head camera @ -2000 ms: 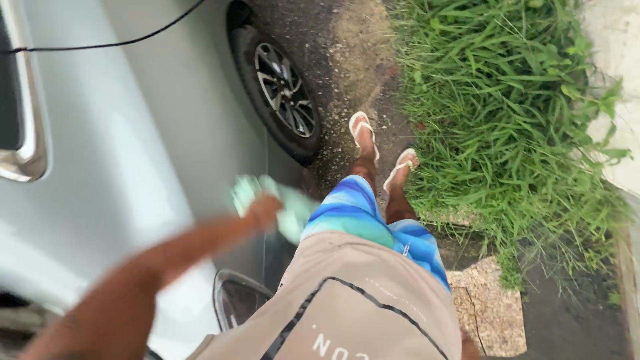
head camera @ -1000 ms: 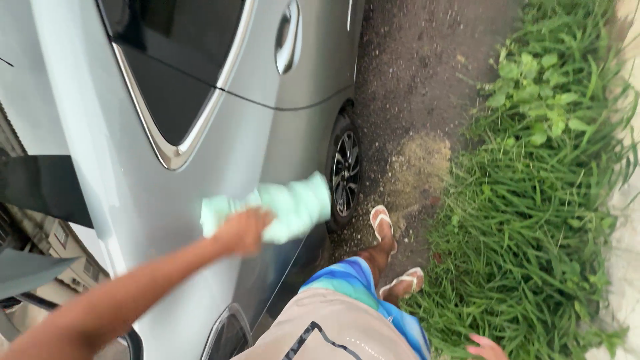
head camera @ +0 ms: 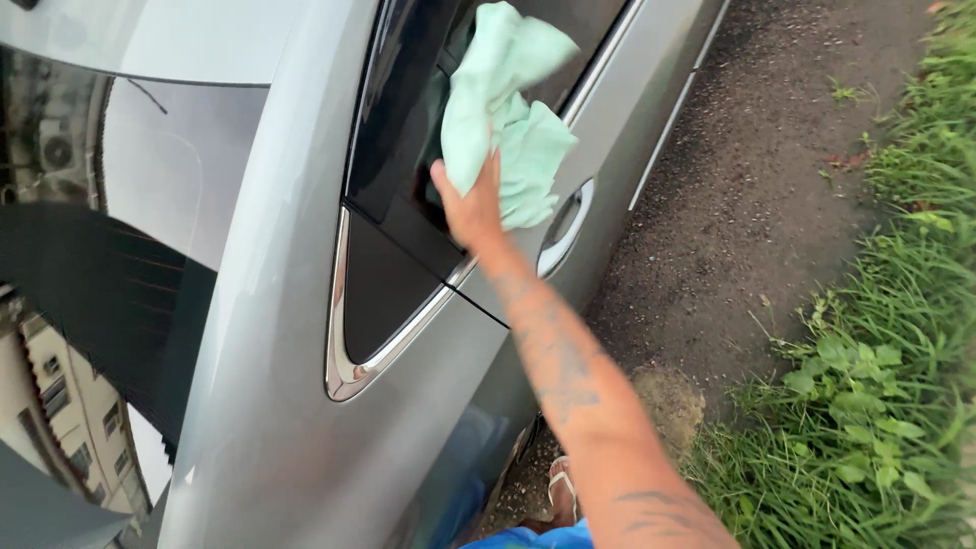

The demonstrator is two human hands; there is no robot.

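Observation:
My right hand [head camera: 474, 204] reaches up from the lower right, its tattooed forearm crossing over the car's side. It grips a crumpled pale green cloth [head camera: 488, 99], which spreads beyond the fingers over the dark rear side window [head camera: 404, 114]. Whether the whole cloth touches the glass cannot be told. Just right of the cloth is the chrome door handle [head camera: 566, 229]. Below the hand, chrome trim [head camera: 396, 357] edges the small dark corner pane [head camera: 381, 293] of the silver-grey car [head camera: 297, 450]. My left hand is out of view.
The car's rear windshield [head camera: 183, 152], at left, reflects a building. A wet gravelly path [head camera: 732, 175] runs along the car's right side, bordered by tall grass [head camera: 877, 427]. A foot in a white flip-flop [head camera: 563, 484] stands beside the car at the bottom.
The green cloth was in my left hand in both earlier frames; now my right hand holds it, over the rear side window. My left hand has left the view. The view has shifted strongly along the car.

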